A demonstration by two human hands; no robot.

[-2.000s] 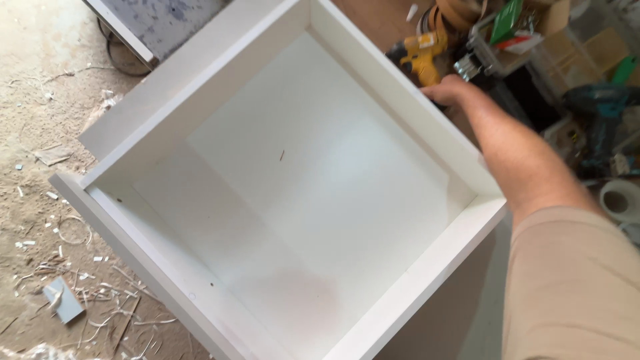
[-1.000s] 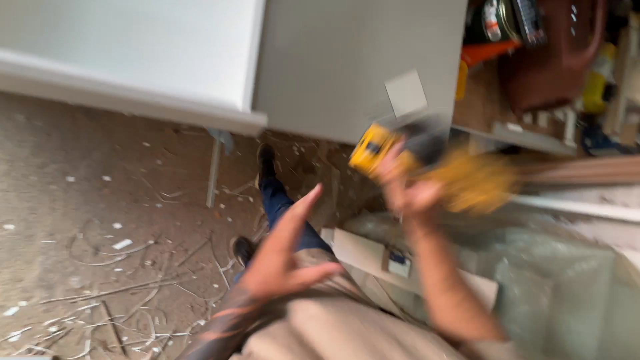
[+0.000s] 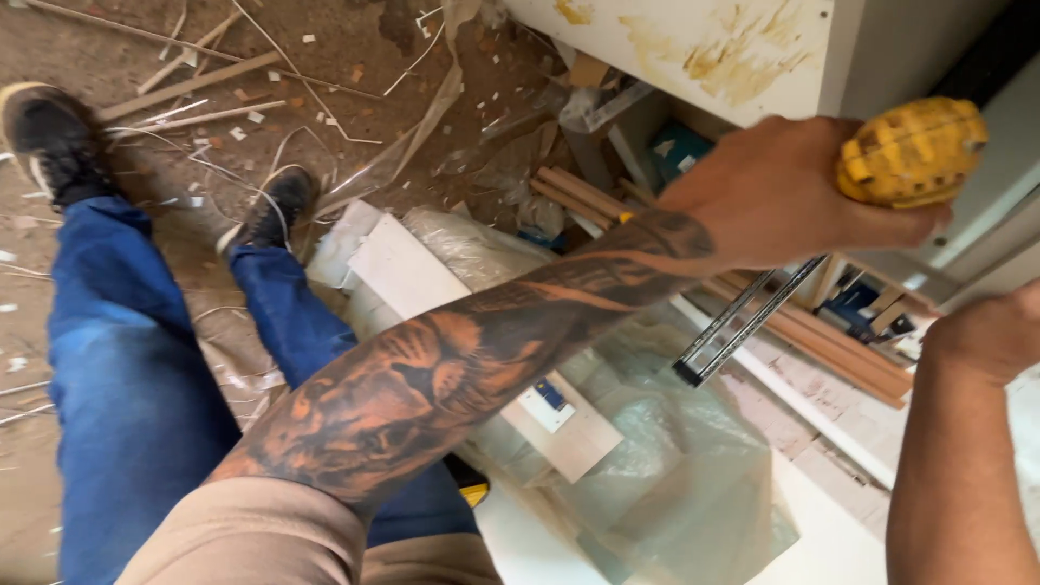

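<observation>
My left hand point(image 3: 772, 191), at the end of a tattooed forearm, is closed around a yellow power drill point(image 3: 914, 154) at the upper right; the rear of its housing shows. A metal drawer slide point(image 3: 743, 325) with a black end reaches out from beneath this hand; whether the hand touches it cannot be told. My right hand point(image 3: 995, 329) is at the right edge, beside a pale cabinet panel and below the drill. Its fingers are cut off by the frame, so its hold is hidden.
A stained white panel point(image 3: 731, 49) stands at the top. Below my forearm are plastic sheeting point(image 3: 682, 439) and a white board point(image 3: 569, 431) with a small blue item. Brown wooden strips point(image 3: 812, 341) lie at the right. Wood strips and scraps point(image 3: 195, 85) litter the floor around my shoes.
The yellow drill was in my right hand a second ago, with my left hand spread apart from it; now my left hand holds it. The view has swung right, away from the open drawer box.
</observation>
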